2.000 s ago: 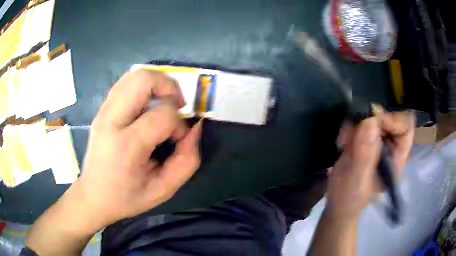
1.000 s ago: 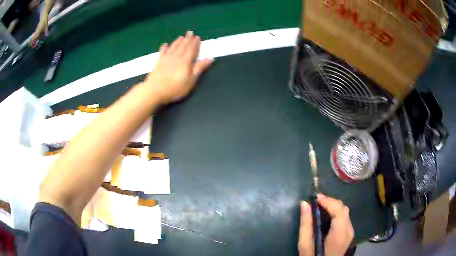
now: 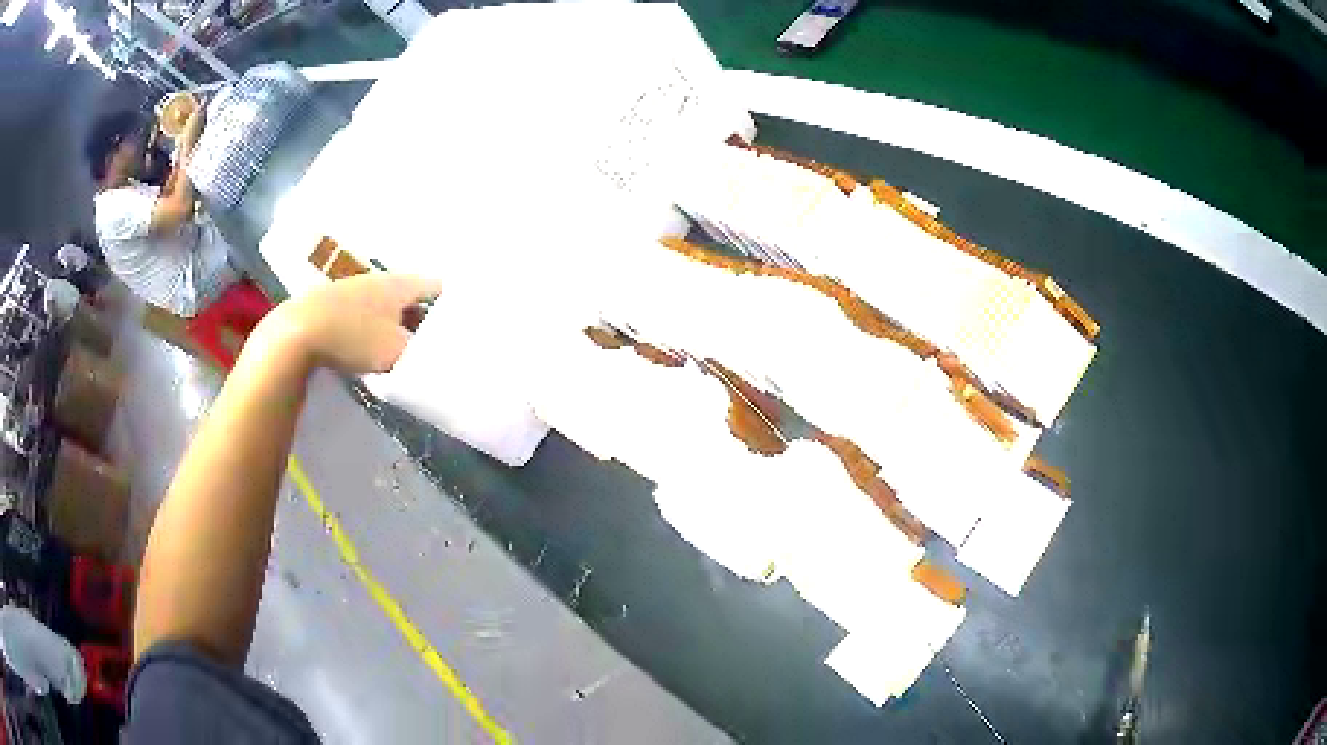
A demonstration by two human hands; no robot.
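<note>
My left hand (image 3: 357, 323) reaches to the near left edge of a big bright white foam block (image 3: 509, 131). Its fingertips are at the white surface; glare hides whether they hold anything. Small brown strips (image 3: 338, 259) show just beyond the hand. Stacked LCD modules (image 3: 873, 510) lie in overlapping white rows with ragged orange edges, right of the block. The soldering iron's tip (image 3: 1137, 672) shows at the bottom right. My right hand is out of the picture.
A green conveyor belt (image 3: 1004, 88) with a white edge rail runs behind, with a flat dark-and-silver unit (image 3: 818, 22) on it. Thin solder wire (image 3: 972, 706) lies on the dark mat (image 3: 1164, 480). A person in white sits at far left; a grey floor with a yellow line is below.
The view has swung left. My left hand has moved from the belt's rail to the white block. My right hand, the fan and the tin's foil have left the view.
</note>
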